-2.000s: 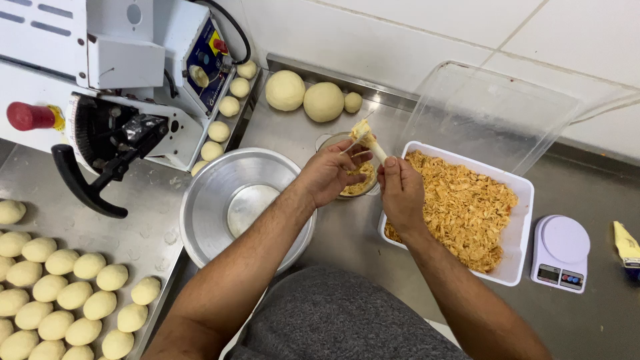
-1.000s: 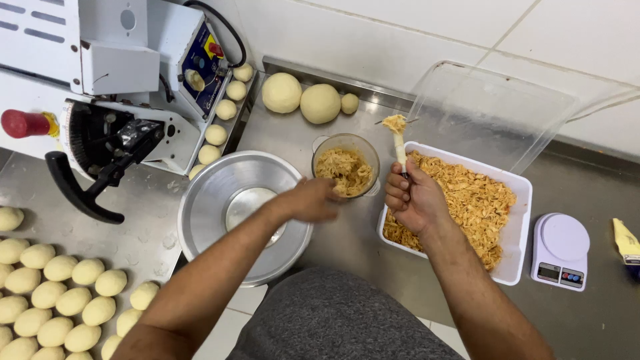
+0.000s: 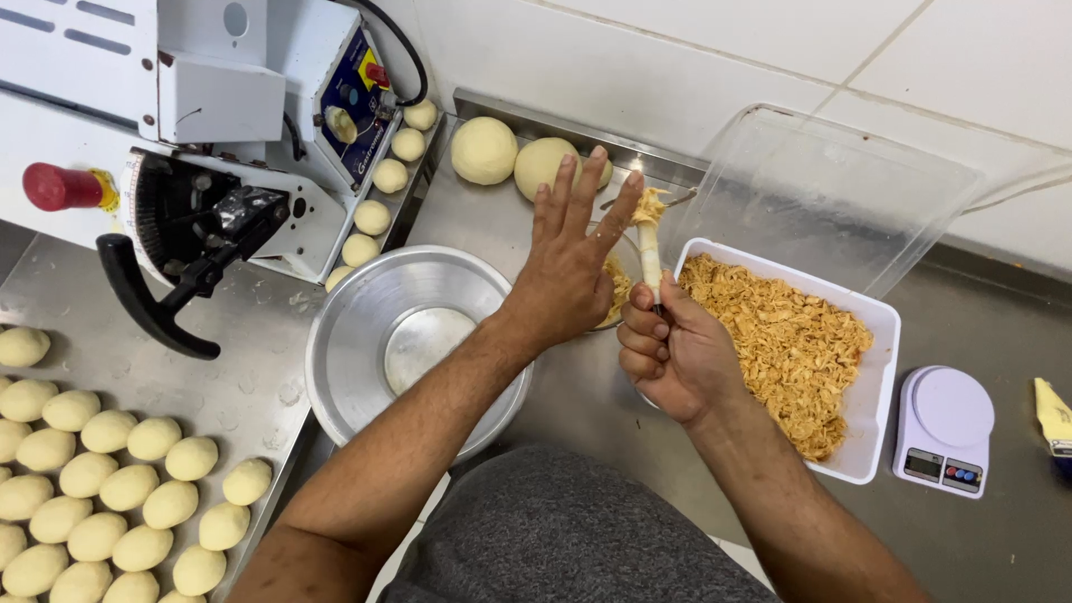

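My right hand (image 3: 682,352) is closed around the lower end of a pale, slender handled tool (image 3: 651,251), held upright with a clump of shredded filling (image 3: 650,208) at its top. My left hand (image 3: 574,251) is spread just left of it, fingers apart and holding nothing. Behind the left hand, a round glass bowl (image 3: 626,260) with shredded filling is partly hidden. A white plastic tub (image 3: 879,377) of orange shredded filling (image 3: 787,343) lies right of my right hand. The exact kind of tool is unclear.
An aluminium bowl (image 3: 335,360) sits under my left forearm. Large dough balls (image 3: 484,151) lie near the wall. Many small dough balls (image 3: 109,431) fill the lower left, beside a white machine (image 3: 222,100). A clear lid (image 3: 829,184) leans behind the tub; a kitchen scale (image 3: 946,427) stands right.
Two seconds ago both hands were together at the tool. My left hand then moved down by the glass bowl and is now raised and spread beside the tool, which my right hand still holds.
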